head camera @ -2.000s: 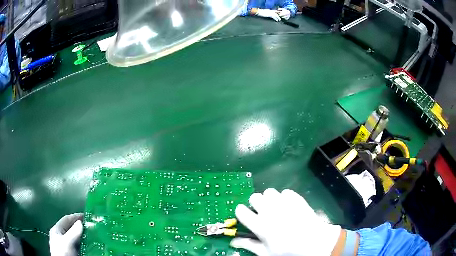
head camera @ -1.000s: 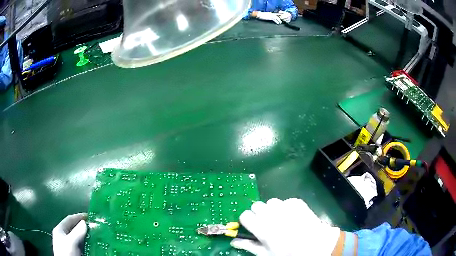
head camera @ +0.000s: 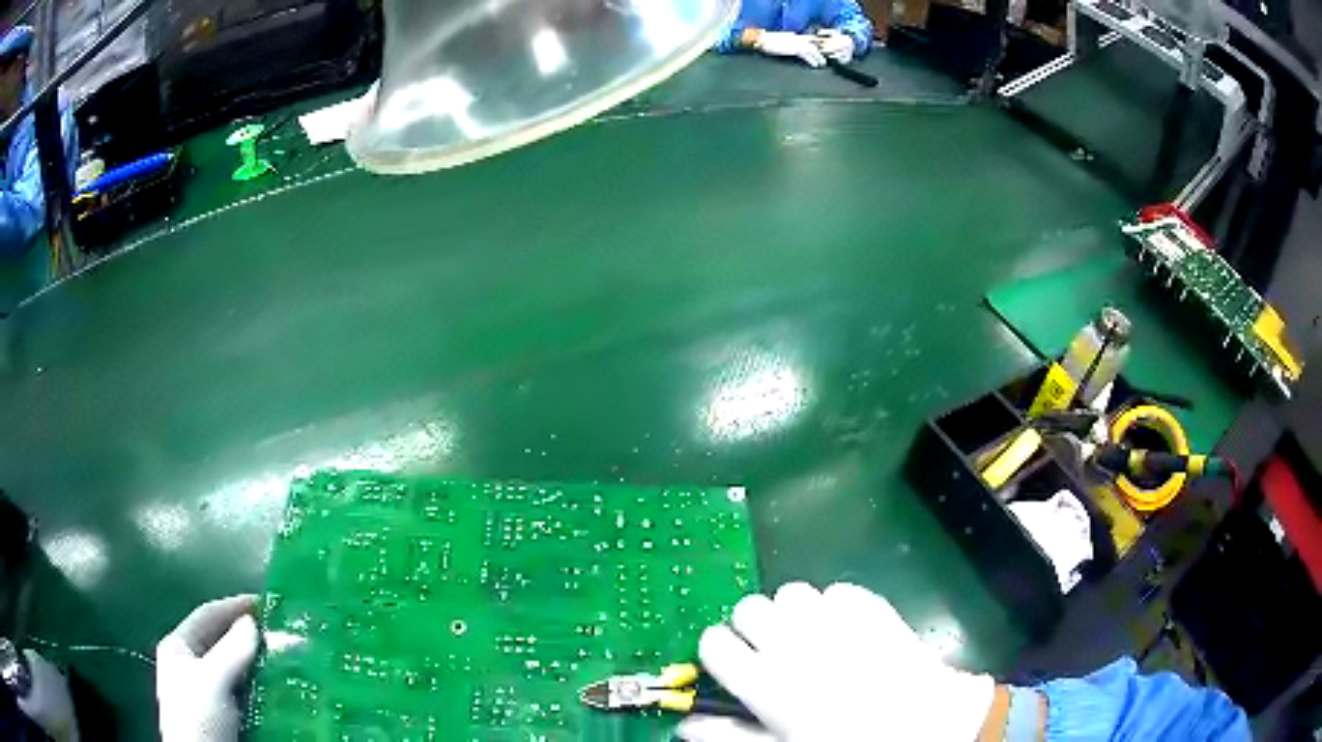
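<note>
The green circuit board [head camera: 421, 580] lies on the green mat at the bottom, its side with silvery solder dots up; its lower edge is cut off by the picture. My left hand [head camera: 212, 670], in a white glove, grips the board's left edge with the thumb near its top. My right hand [head camera: 841, 670], also gloved, is over the board's right edge and holds the side cutters [head camera: 635, 690] by their yellow-and-black handles. The steel jaws point left, over the lower middle of the board. Whether they touch a lead cannot be told. The palm hides the handle ends.
A black divided tray [head camera: 964, 500] with a bottle [head camera: 1096, 352], tape roll [head camera: 1148, 458] and crumpled white wipe [head camera: 1054, 534] stands at right. A second board assembly [head camera: 1215, 294] is far right. A clear plastic hood [head camera: 537, 73] hangs above. A person's gloved hands [head camera: 812, 47] are at the far side.
The cutters and my right hand have moved slightly down over the board. The board shows slightly higher and further right in the picture. My left hand keeps its hold on the edge.
</note>
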